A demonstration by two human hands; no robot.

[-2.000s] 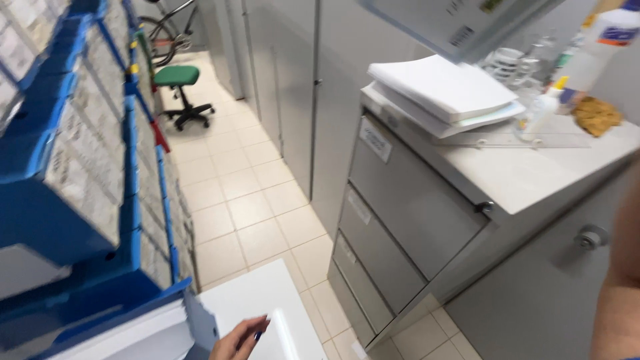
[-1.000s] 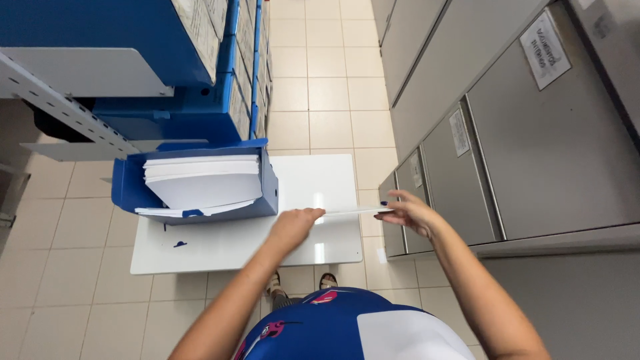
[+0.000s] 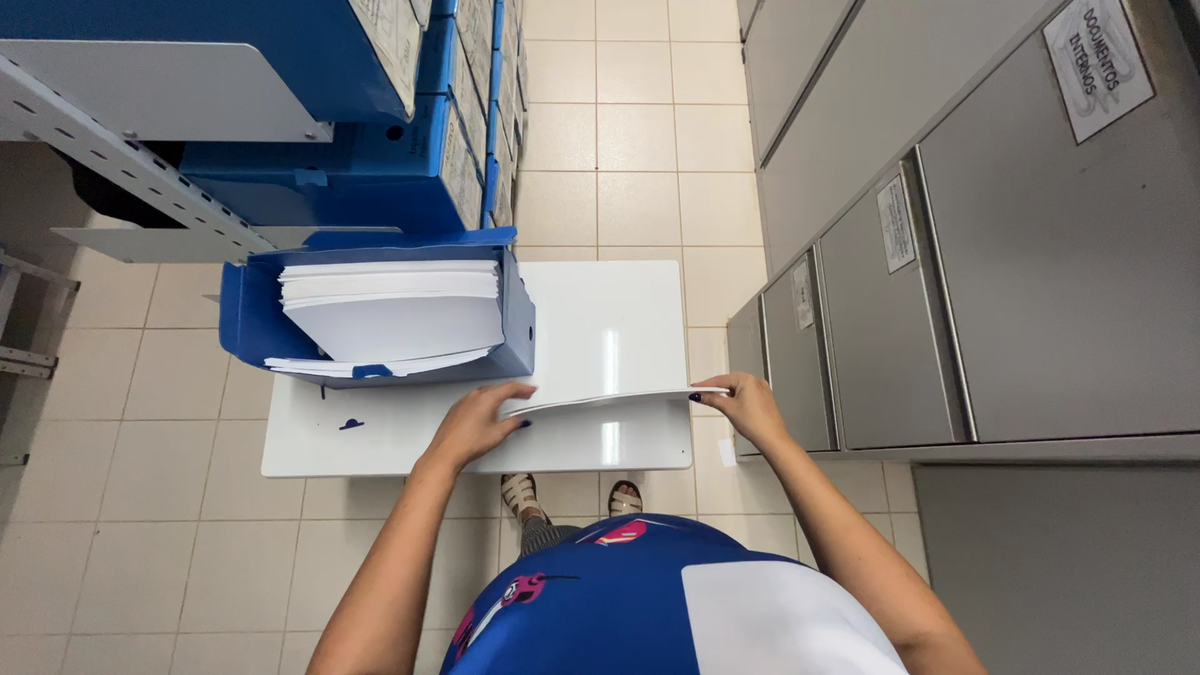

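Observation:
A thin sheaf of white paper (image 3: 614,397) is held on edge above a white tabletop (image 3: 600,328). My right hand (image 3: 745,405) pinches its right end between thumb and fingers. At its left end is my left hand (image 3: 483,422), thumb and fingers around the edge; how firmly it grips is hard to see. Left of the hands, an open blue archive box (image 3: 520,323) stands on the table, with stacks of white paper (image 3: 403,323) inside. A small dark blue piece (image 3: 352,425) lies on the tabletop in front of the box.
Blue archive boxes (image 3: 328,187) fill a shelving unit at upper left, whose perforated metal post (image 3: 141,169) reaches close to the open box. Grey filing cabinets (image 3: 881,347) with labelled drawers line the right side. Below the table are my sandalled feet (image 3: 625,497) on the tiled floor.
The view has swung from the cabinet top down to the table. Since one second ago, my left hand has turned and its fingers have spread along the paper's left end.

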